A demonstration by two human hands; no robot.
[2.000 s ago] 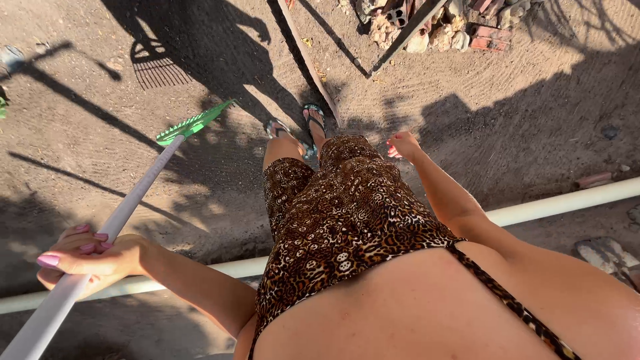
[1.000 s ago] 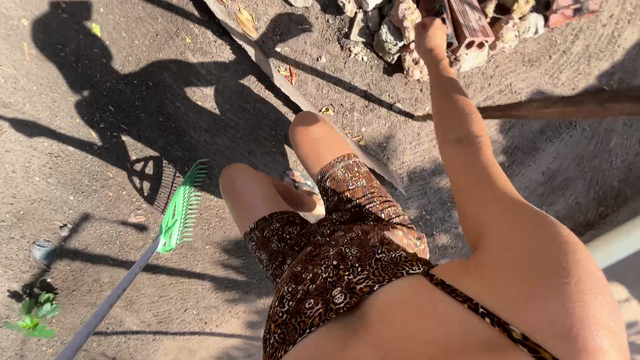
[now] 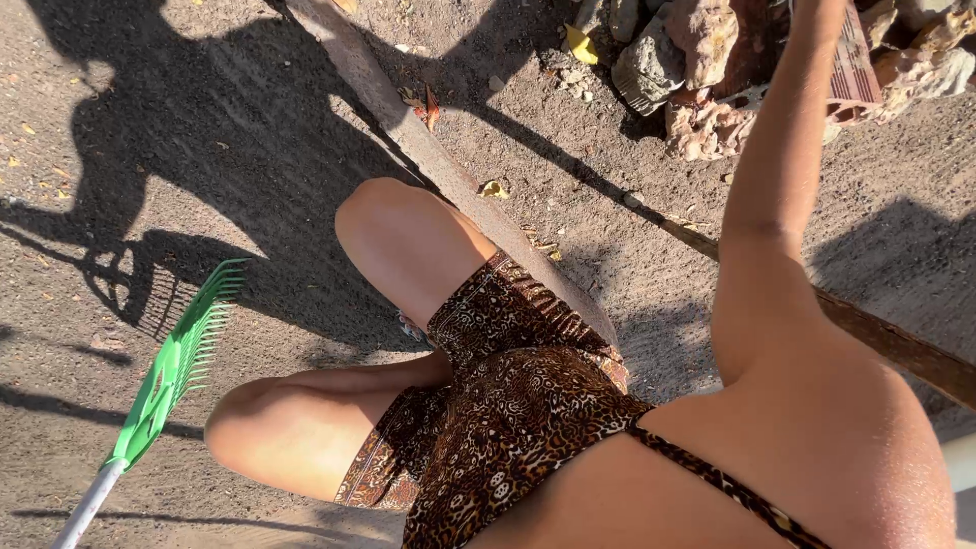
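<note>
A green plastic leaf rake (image 3: 171,374) is at the left, its tines raised toward the upper right and its pale handle (image 3: 91,503) leaving the frame at the lower left. My left hand is out of view, so its hold on the handle does not show. My right arm stretches up over a pile of broken hollow bricks (image 3: 854,69) and rough stones (image 3: 701,38). The right hand lies beyond the top edge, and what it touches is hidden.
A long narrow board or beam (image 3: 381,95) lies on the sandy ground beside my bent knees. A wooden pole (image 3: 900,339) crosses at the right, behind my right arm. Dry leaves (image 3: 581,46) lie near the stones. A pale pipe (image 3: 962,461) shows at the right edge.
I have gone from standing to a crouch. My right arm has reached out to the brick pile. My left hand, on the rake handle two seconds ago, has left the view.
</note>
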